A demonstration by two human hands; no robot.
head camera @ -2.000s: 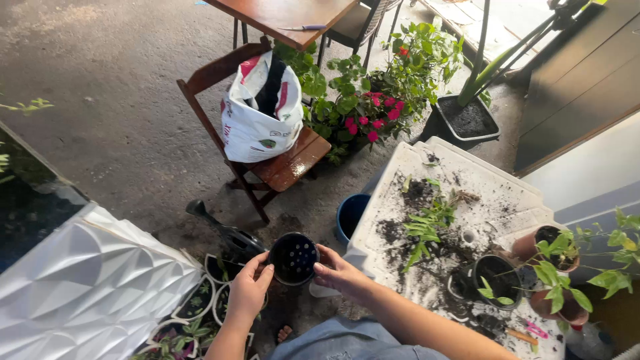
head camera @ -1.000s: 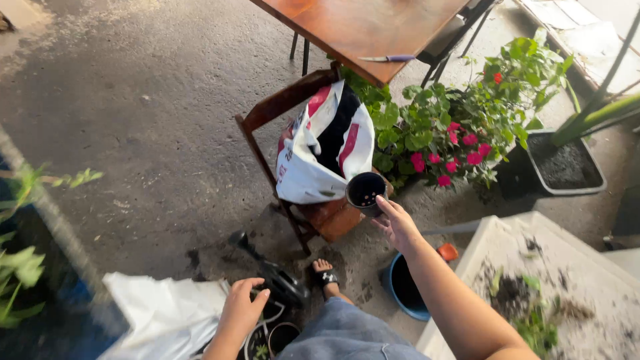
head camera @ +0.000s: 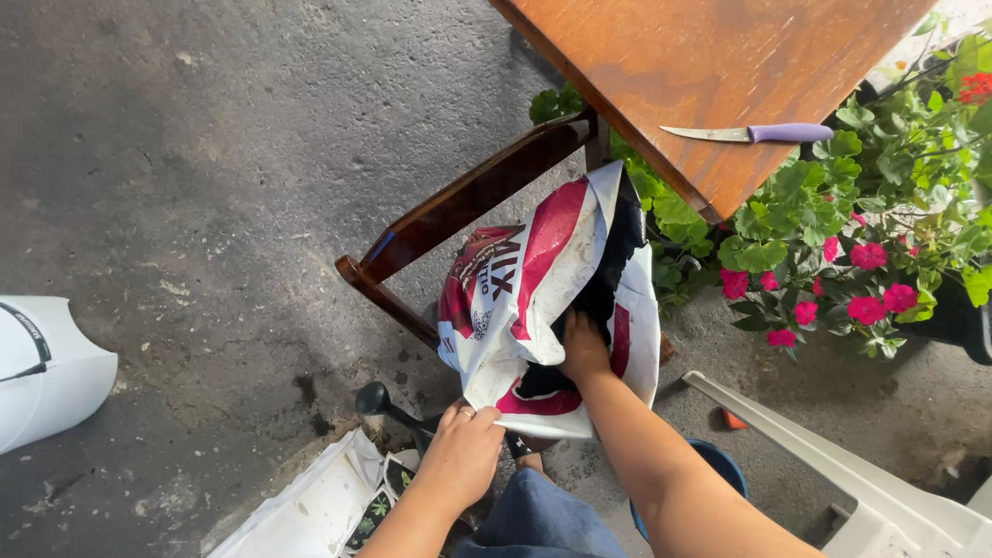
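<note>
A white and red plastic bag of potting mix (head camera: pixel 546 271) stands open-mouthed on a wooden folding chair (head camera: pixel 473 198). The fingers of my left hand (head camera: pixel 469 446), one with a ring, pinch the bag's near rim. My right hand (head camera: pixel 585 349) reaches down inside the bag's dark mouth; its fingertips are hidden, and whether they hold anything does not show. The black plastic pot is out of sight.
A knife with a purple handle (head camera: pixel 787 132) lies on the wooden table (head camera: pixel 697 62). Flowering plants (head camera: pixel 860 294) grow at right. Near my feet are a black watering can (head camera: pixel 376 399), a blue bucket (head camera: pixel 721 465) and a white plastic table (head camera: pixel 876 480).
My right hand, which held the black pot beside the bag, is now inside the bag. My left hand has moved from near the watering can onto the bag's rim. The view has shifted toward the bag.
</note>
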